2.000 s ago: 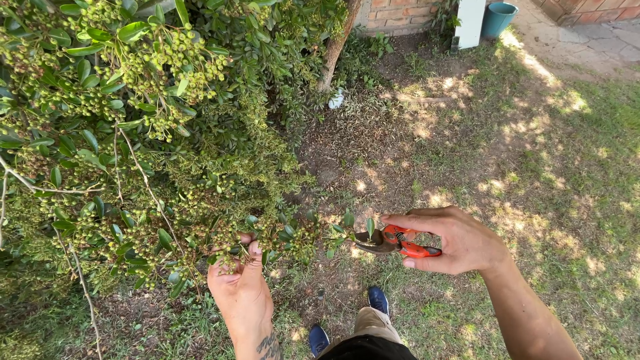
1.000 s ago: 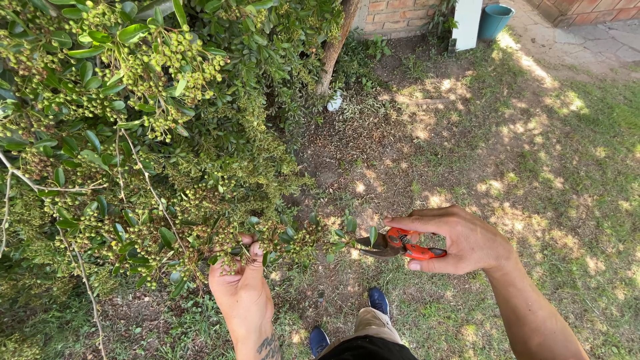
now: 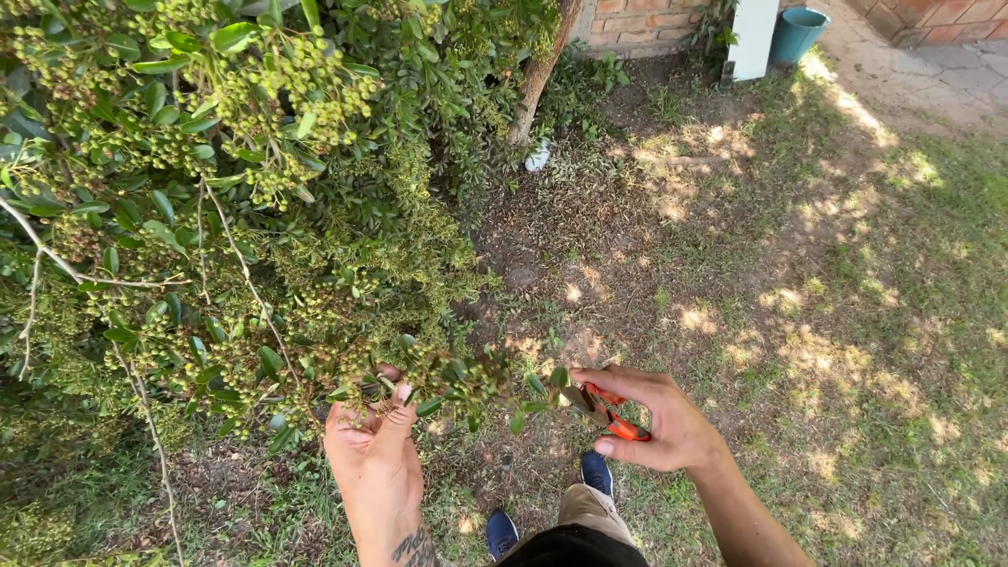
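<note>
My left hand (image 3: 378,457) pinches a leafy shrub branch (image 3: 465,378) with small green berries between thumb and fingers, at the lower middle of the view. The branch reaches right from the hand. My right hand (image 3: 661,417) is closed around red-handled pruning shears (image 3: 622,421), whose dark blades point left and up at the branch's leafy tip. Leaves overlap the blades, so whether they touch the stem I cannot tell. The large shrub (image 3: 299,236), thick with berry clusters, fills the left side.
Bare twigs (image 3: 142,394) stick out at the left. A slender trunk (image 3: 543,75) rises near a brick wall (image 3: 638,27). A teal bucket (image 3: 799,35) stands beside a white board (image 3: 752,39) at the top. My dark blue shoes (image 3: 596,472) stand on patchy grass below.
The shears in my right hand have turned, their blades now angled more steeply up and left. My left hand keeps its place on the branch.
</note>
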